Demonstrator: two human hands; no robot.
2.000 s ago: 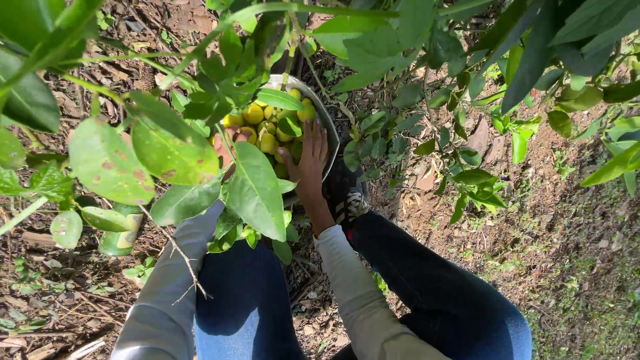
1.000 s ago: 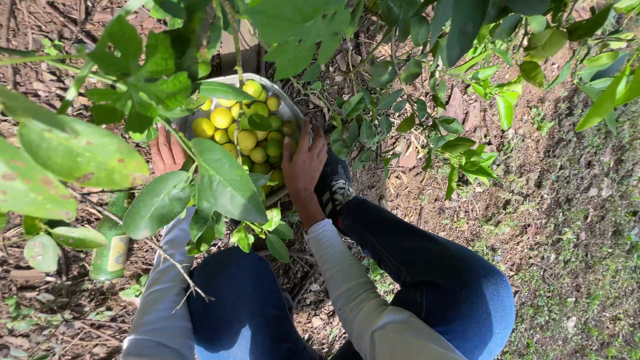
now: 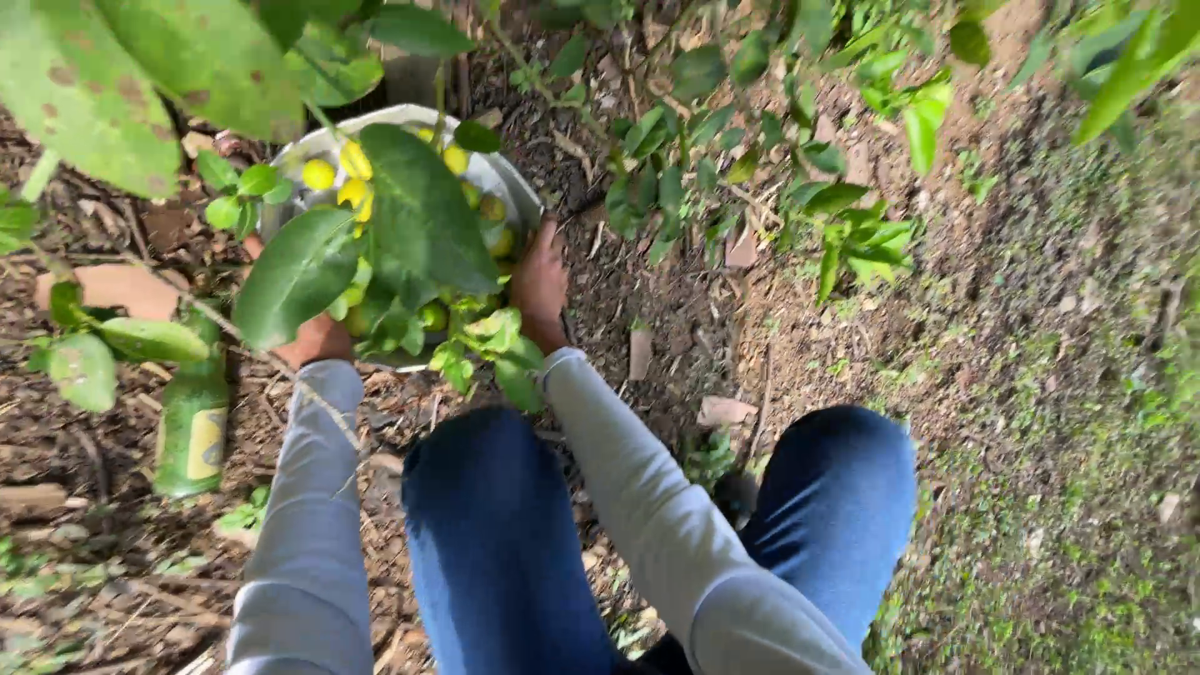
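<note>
A round metal basin (image 3: 514, 187) with yellow and green citrus fruits (image 3: 319, 174) in it stands at the upper left, partly behind leaves. My right hand (image 3: 541, 286) grips the basin's right rim, its fingers pointing up along the outside. At the basin's lower left is my left hand (image 3: 321, 341), largely covered by a big leaf; the wrist and part of the hand show, and its grip on the rim cannot be made out.
Leafy branches (image 3: 422, 216) hang between the camera and the basin. A green glass bottle (image 3: 192, 427) with a label lies left of my left forearm. Broken tile pieces (image 3: 122, 289), twigs and dry leaves litter the soil.
My right hand has gone from over the fruits to the basin's right rim. The fruits lie more spread out in the basin than before. My right knee has swung outward, and the view has shifted.
</note>
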